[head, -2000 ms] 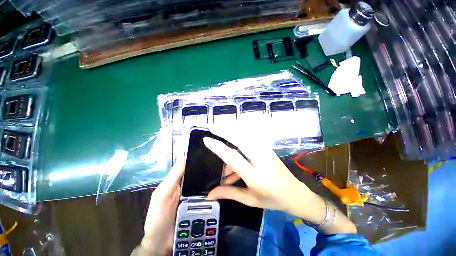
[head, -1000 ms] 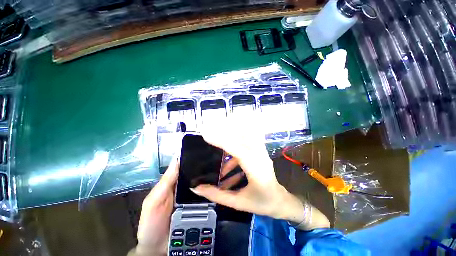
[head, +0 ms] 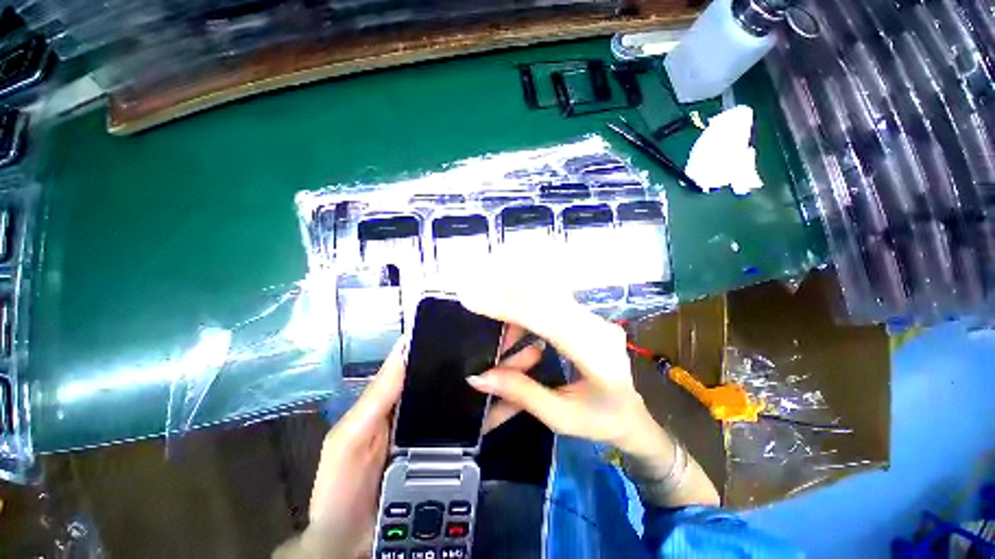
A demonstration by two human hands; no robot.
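An open silver-grey flip phone (head: 428,475) is held upright at the bench edge, its dark screen half up and its keypad cut off by the bottom edge. My left hand (head: 355,464) holds it from the left side. My right hand (head: 573,382) is at the screen half's right side, its thumb tip over the dark screen and some fingers behind the lid; glare washes out its upper part. Just beyond the phone, a clear lens tray (head: 325,235) holds several black-bordered panels.
A white bottle (head: 720,55), a crumpled white cloth (head: 724,153), dark tweezers (head: 652,153) and black frames (head: 578,90) lie at the back right. Stacked trays (head: 889,153) lean at right. An orange air gun (head: 722,400) hangs by a cardboard box (head: 840,339).
The view has shifted, moving the bench things left and up overall. My right thumb has moved from the screen's lower edge up to its right middle. My left hand still holds the phone.
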